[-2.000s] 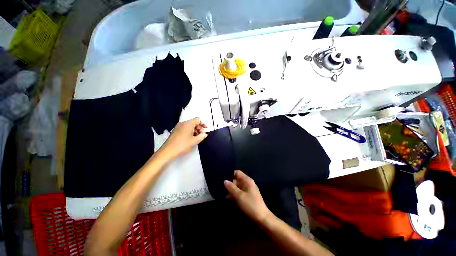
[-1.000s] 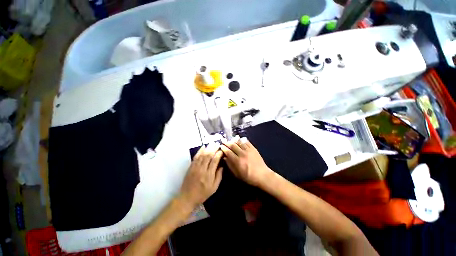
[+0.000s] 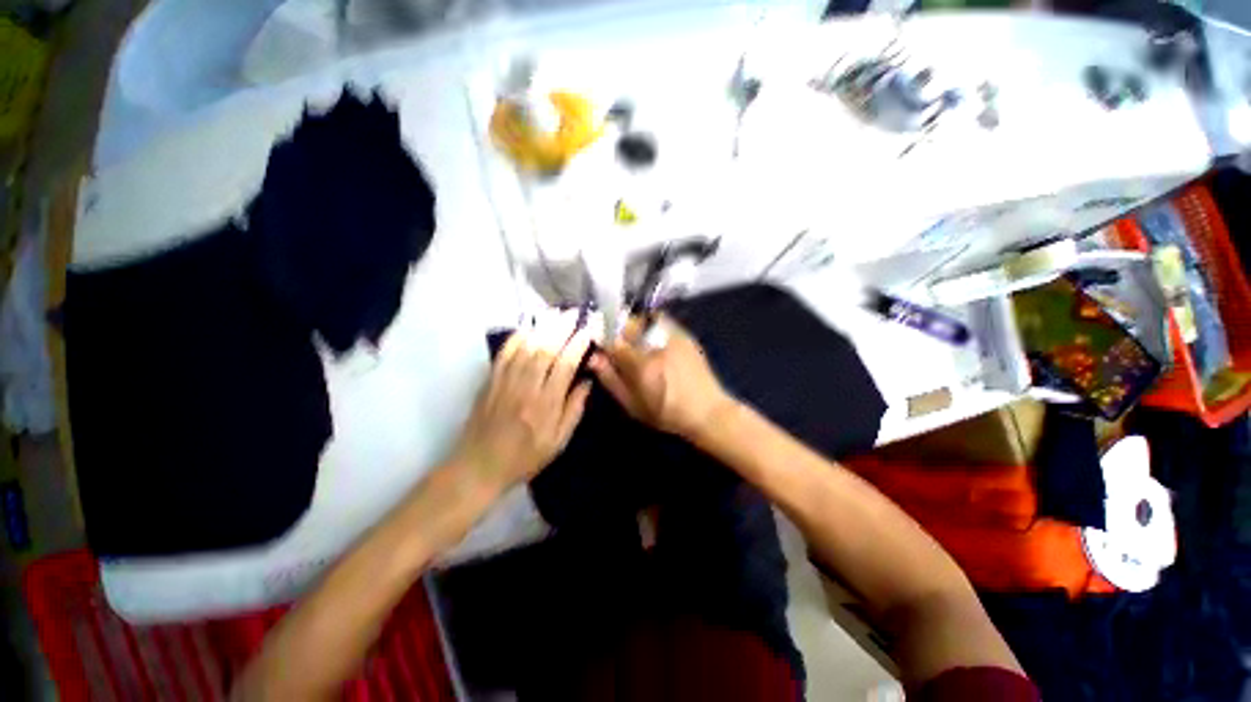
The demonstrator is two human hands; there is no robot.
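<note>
A black cut fabric panel (image 3: pixel 782 359) lies under the needle end of the white sewing machine (image 3: pixel 823 178) and hangs over the table's front edge. My left hand (image 3: pixel 528 405) lies on the fabric's left part, fingers just in front of the presser foot area. My right hand (image 3: pixel 665 377) is close beside it, fingertips on the fabric near the needle. Both hands press the cloth. The needle and presser foot are blurred and partly hidden by my fingers.
A large black panel (image 3: pixel 192 398) and a jagged-edged dark piece (image 3: pixel 343 220) lie at the left of the table. Purple-blue snips (image 3: pixel 922 318) lie right of the fabric, beside a white tray (image 3: pixel 1008 350) holding a phone (image 3: pixel 1084 346). A red crate (image 3: pixel 233 638) stands below left.
Since two seconds ago, both hands have come together on the fabric at the needle. Over the last second they have stayed there, while the view has shifted and blurred.
</note>
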